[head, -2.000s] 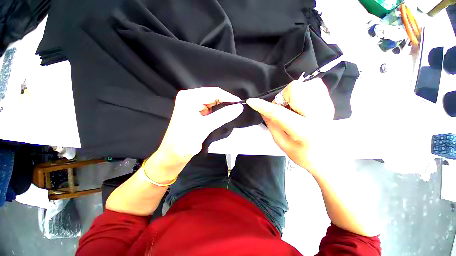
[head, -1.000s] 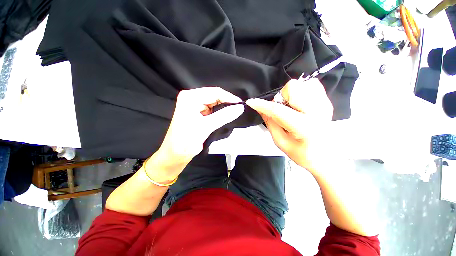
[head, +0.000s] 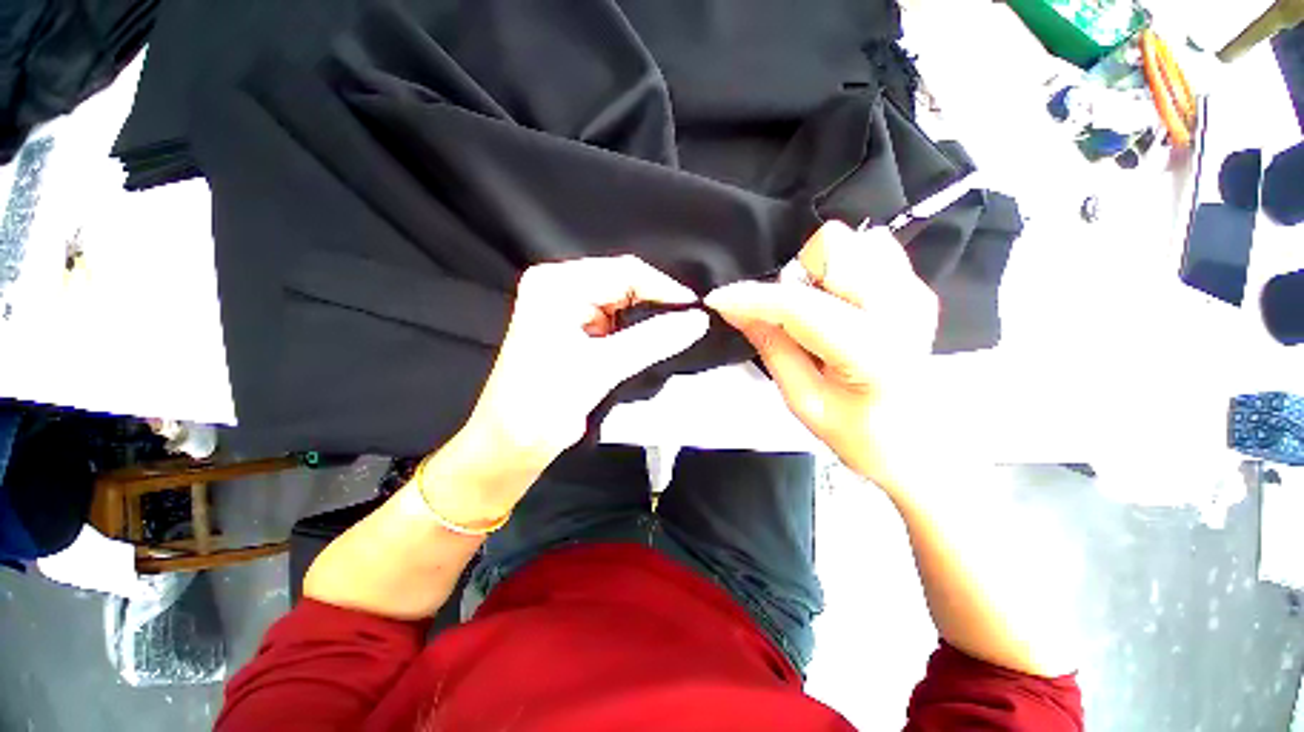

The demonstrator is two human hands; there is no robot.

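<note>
The black garment (head: 544,172) lies in heavy folds over the table and hangs at its near edge. My left hand (head: 572,350) pinches the garment's dark folded edge between thumb and forefinger. My right hand (head: 844,336) meets it fingertip to fingertip and pinches the same edge. A small pale glint shows at a right-hand finger. No needle or thread can be made out between the fingertips. A short white strip (head: 940,198) lies on the black cloth just beyond my right hand.
A green box (head: 1075,29), an orange-handled tool (head: 1166,89) and small notions are at upper right. Dark shaped pieces (head: 1216,243) and a speckled blue item (head: 1267,426) lie at far right. Another black garment (head: 65,57) is at upper left. A wooden stool (head: 193,512) stands below left.
The view has shifted slightly. Both hands stay together at the pinched edge, and the right fingers have changed pose a little around it.
</note>
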